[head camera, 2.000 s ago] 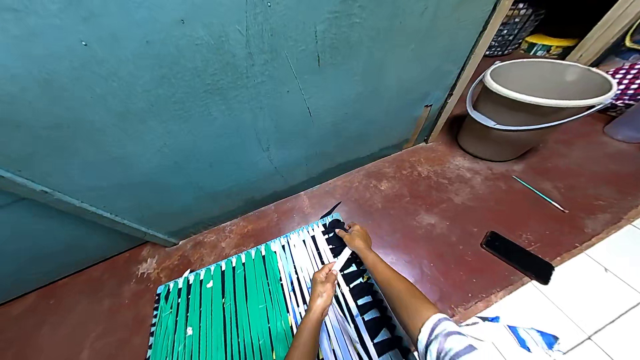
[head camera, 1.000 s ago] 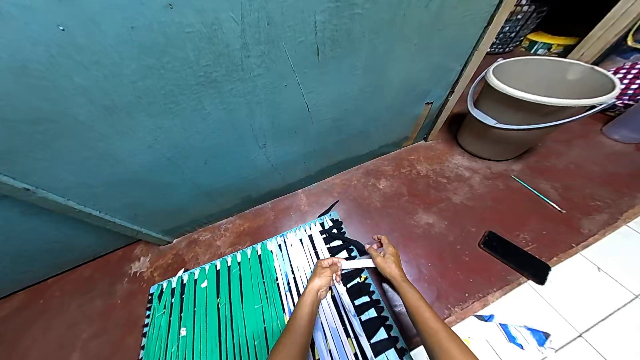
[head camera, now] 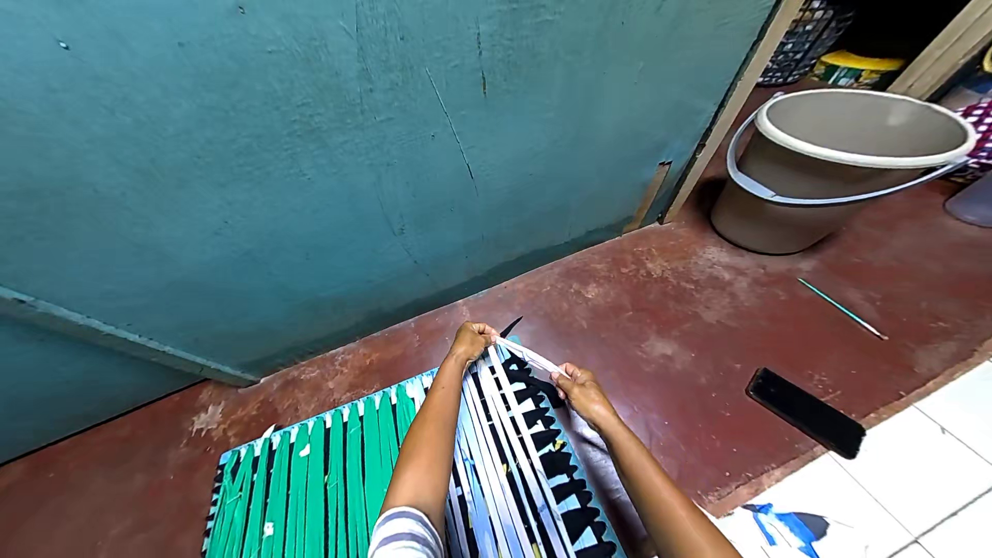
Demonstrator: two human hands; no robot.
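A frame strung with green fabric strips (head camera: pixel 316 473), white fabric strips (head camera: pixel 496 457) and black fabric loops (head camera: pixel 570 488) lies on the red floor. At its far edge, near the corner, my left hand (head camera: pixel 474 341) pinches one end of a white fabric strip (head camera: pixel 531 356). My right hand (head camera: pixel 580 391) grips the same strip further right, and the stretch between the hands is taut. A pointed black piece (head camera: pixel 511 326) sticks out beyond the corner. My fingers partly hide the strip's ends.
A brown bucket (head camera: pixel 814 186) with a pale handle stands at the back right by the doorway. A black phone (head camera: pixel 806 412) and a thin green stick (head camera: pixel 842 308) lie on the floor to the right. Blue and white scraps (head camera: pixel 790 528) are on the tiles. A teal wall (head camera: pixel 349 155) rises behind.
My left hand has moved up to the frame's far edge. The white strip, held between both hands in the frame from one second ago, now slants down from left to right.
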